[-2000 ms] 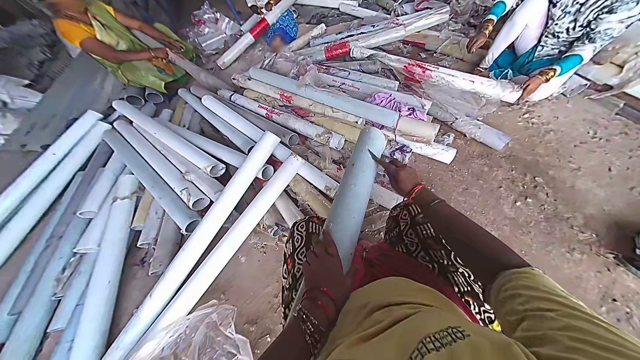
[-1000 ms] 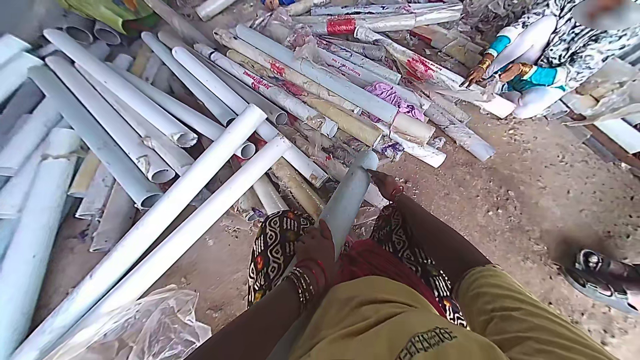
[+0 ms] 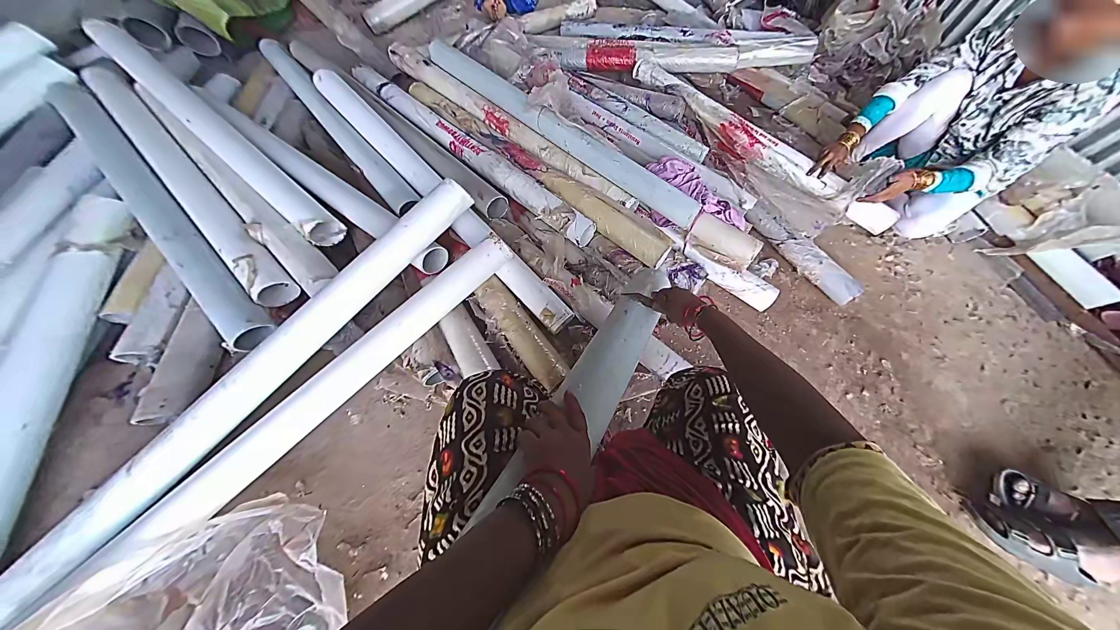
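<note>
A pale grey tube (image 3: 612, 354), seemingly plastic pipe, slants up and away between my knees; its near part passes beneath my left forearm. My left hand (image 3: 556, 446), with bangles at the wrist, grips it near my lap. At the far end my right hand (image 3: 672, 302) holds a thin dark tool, perhaps a blade (image 3: 639, 297), against the tube's surface. Two long white tubes (image 3: 350, 332) lie side by side just left of my knees.
Many grey and white tubes (image 3: 166, 210) are heaped at the left, and plastic-wrapped ones (image 3: 525, 149) ahead. Clear plastic film (image 3: 227, 569) lies at lower left. A co-worker's hands (image 3: 836, 157) touch a wrapped roll at upper right. Someone's sandalled foot (image 3: 1041, 516) is at the right edge.
The view has shifted, and the foot at the right has come into sight since the earliest frame. Both my hands keep hold at the same tube.
</note>
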